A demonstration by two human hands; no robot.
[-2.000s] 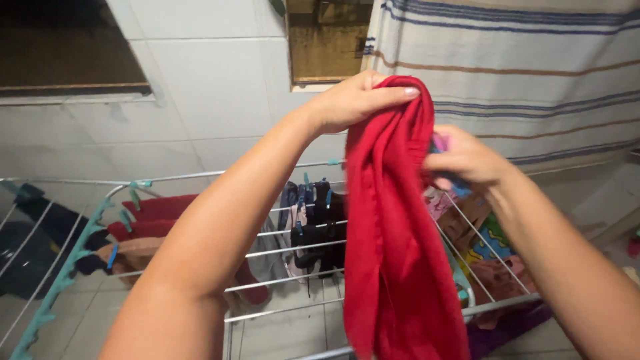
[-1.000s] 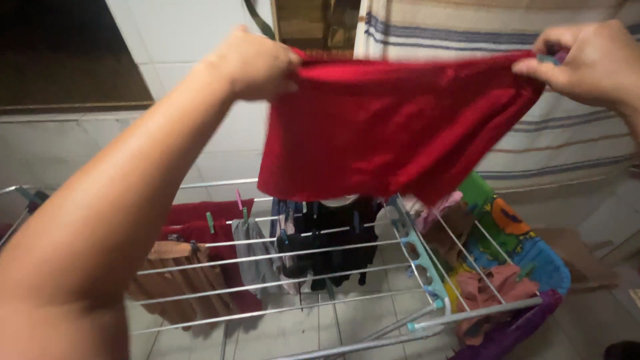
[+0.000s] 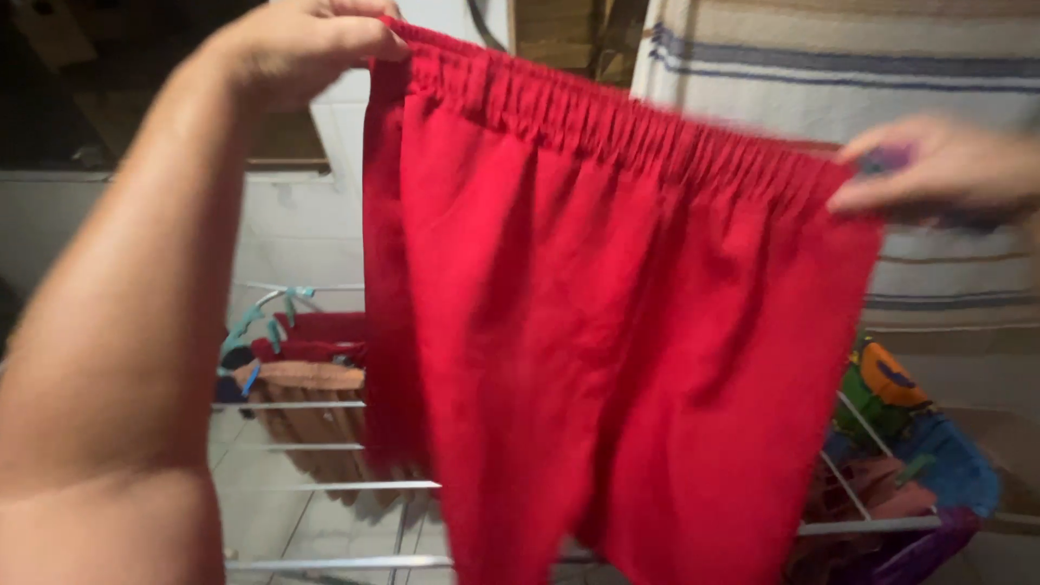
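Note:
Red shorts (image 3: 617, 325) with a gathered elastic waistband hang spread open between my two hands. My left hand (image 3: 313, 49) grips the waistband's left corner, high in the view. At the right, a little lower, my right hand (image 3: 926, 175) pinches the other corner and is blurred; small purple and bluish items, perhaps clothespins, show between its fingers. Behind and below the shorts stands a drying rack (image 3: 333, 562), partly hidden by the cloth. Brown garments (image 3: 313, 422) and a dark red garment (image 3: 325, 327) hang on its left part.
A blue basket (image 3: 963, 467) stands at the lower right, with a colourful green and orange cloth (image 3: 894, 378) near it. Purple cloth (image 3: 926, 552) lies by the rack's right end. A striped cloth (image 3: 756, 65) hangs on the wall behind, beside a window opening (image 3: 569, 36).
The red shorts were bunched over my left hand, then stretched between both hands with the lower part swinging up; now they hang down. My right hand has moved out to the right since the earliest frame.

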